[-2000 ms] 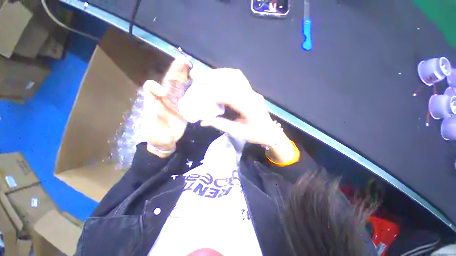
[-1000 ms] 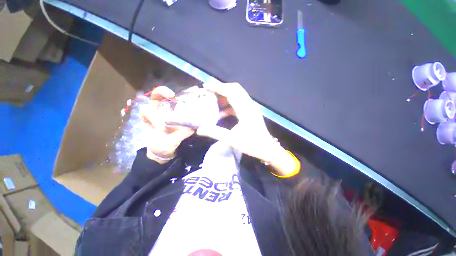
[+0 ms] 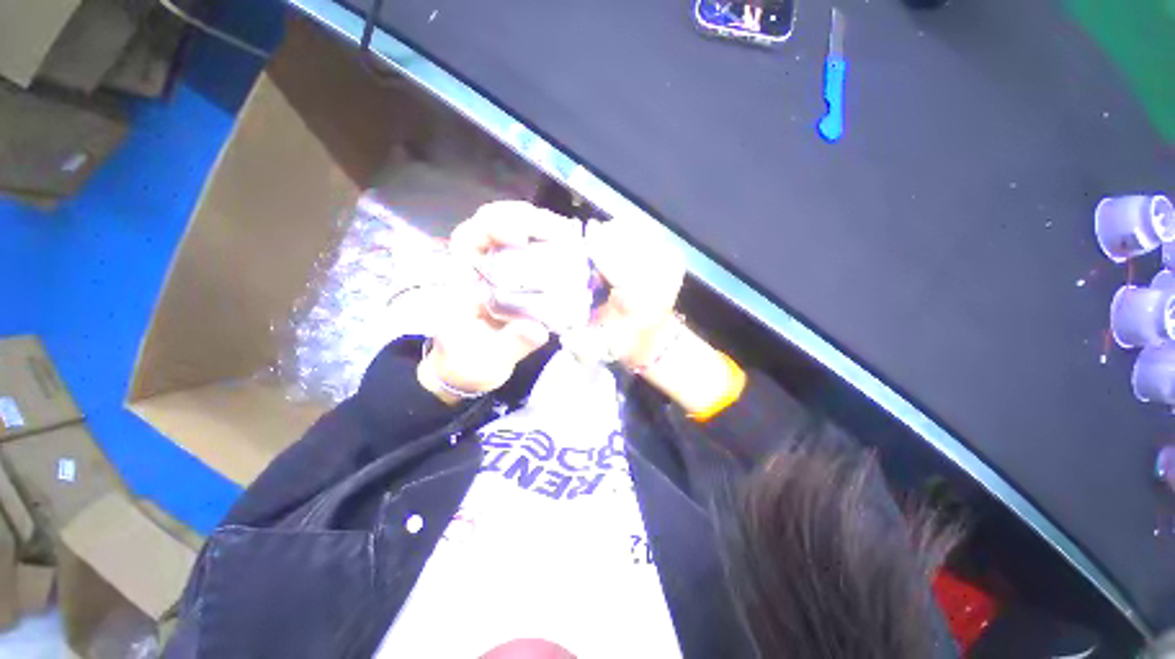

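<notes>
My left hand (image 3: 483, 315) and my right hand (image 3: 634, 286) meet above my lap, beside the bench edge. Between them they hold a pale cup-shaped unit (image 3: 539, 281) with a shiny, see-through side. Glare washes out its details and my fingertips. I cannot tell whether a clear cover is fitted on it. The fingers of both hands are curled round it. An orange band is at my right wrist.
An open cardboard carton (image 3: 213, 296) with glittery clear covers (image 3: 348, 303) stands at the left. On the black bench (image 3: 902, 245) lie a phone (image 3: 747, 18), a blue-handled tool (image 3: 834, 101) and several pale housings (image 3: 1144, 315) at the far right.
My hands have come closer together around the unit. The red wires seen at my left hand a second ago no longer show. The camera view has shifted a little.
</notes>
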